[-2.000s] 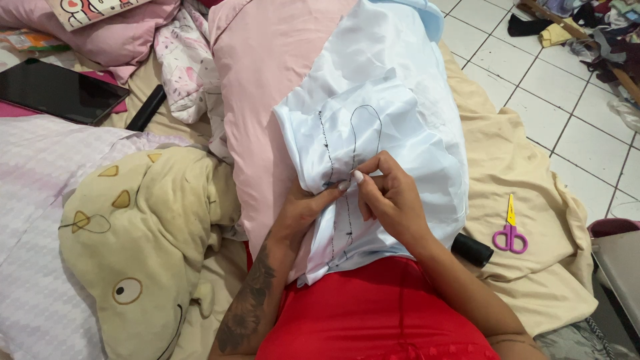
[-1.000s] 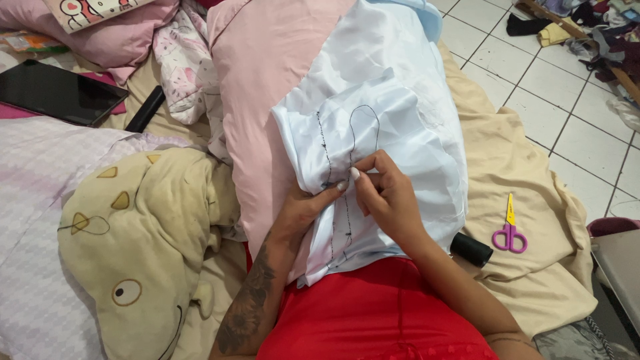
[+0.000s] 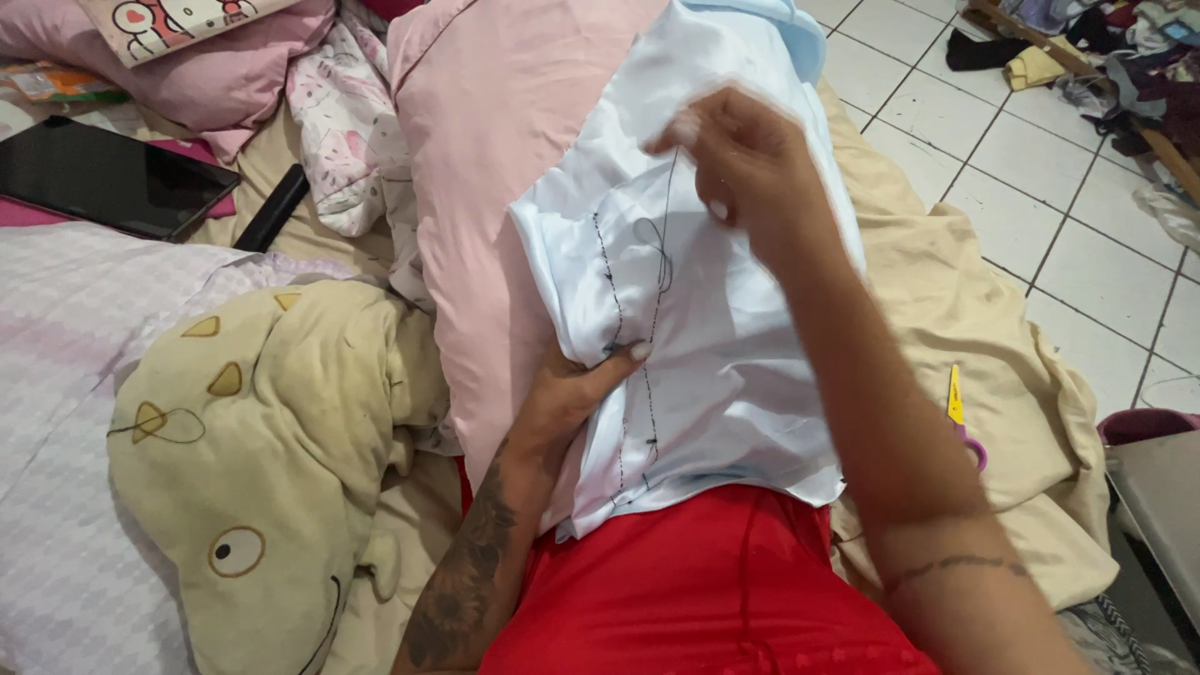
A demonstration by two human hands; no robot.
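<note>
Light blue satin fabric lies over a pink pillow on my lap, with two lines of dark stitches running down it. My left hand grips the fabric's folded left edge, thumb on top beside the stitching. Above the fabric, my right hand is raised and slightly blurred, its fingertips pinched at the upper end of a dark thread. That thread runs down to the right-hand stitch line and has a small loop in it. Whether a needle is between the fingers cannot be seen.
Scissors with purple handles lie on the beige sheet at right, partly behind my right forearm. On the left are a dinosaur-shaped plush with a looped thread on it, a black tablet and a black cylinder. Clothes lie on the tiled floor.
My right hand has moved up from beside my left hand, and the thread now stretches up to its fingers. The left hand still holds the fabric. The black spool-like object at right is now out of sight.
</note>
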